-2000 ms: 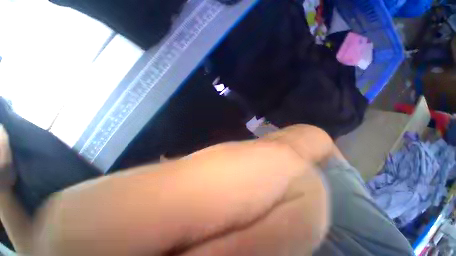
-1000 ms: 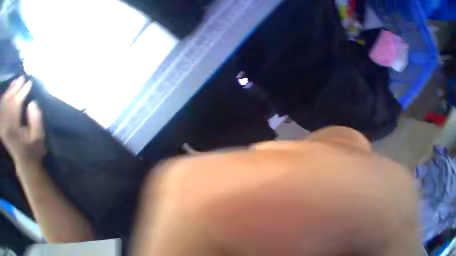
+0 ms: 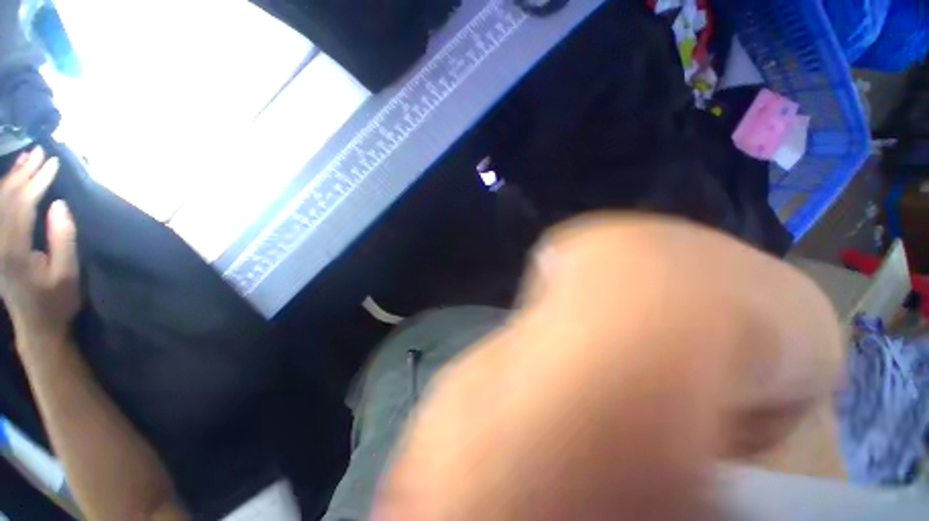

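The black garment panel (image 3: 153, 295) lies over the left part of the white table and hangs over its front edge. My left hand (image 3: 39, 229) rests on this cloth at the far left, thumb apart from the fingers, beside blurred machine parts at the needle area. My right arm (image 3: 632, 377) fills the lower middle and right, very close and blurred; its hand and fingers cannot be made out. A small black cut piece (image 3: 377, 36) lies on the table at the top.
A printed ruler (image 3: 382, 142) runs along the table edge. A dark handle loop shows at the top. At right are a blue plastic basket (image 3: 840, 142) with black cloth and a pink slip (image 3: 766, 124), blue bags (image 3: 896, 36) beyond, and grey-blue garments (image 3: 886, 407) below.
My left hand has come into fuller view on the cloth at left. My right arm has shifted right and bent, uncovering a grey-green trouser leg. The view has shifted too.
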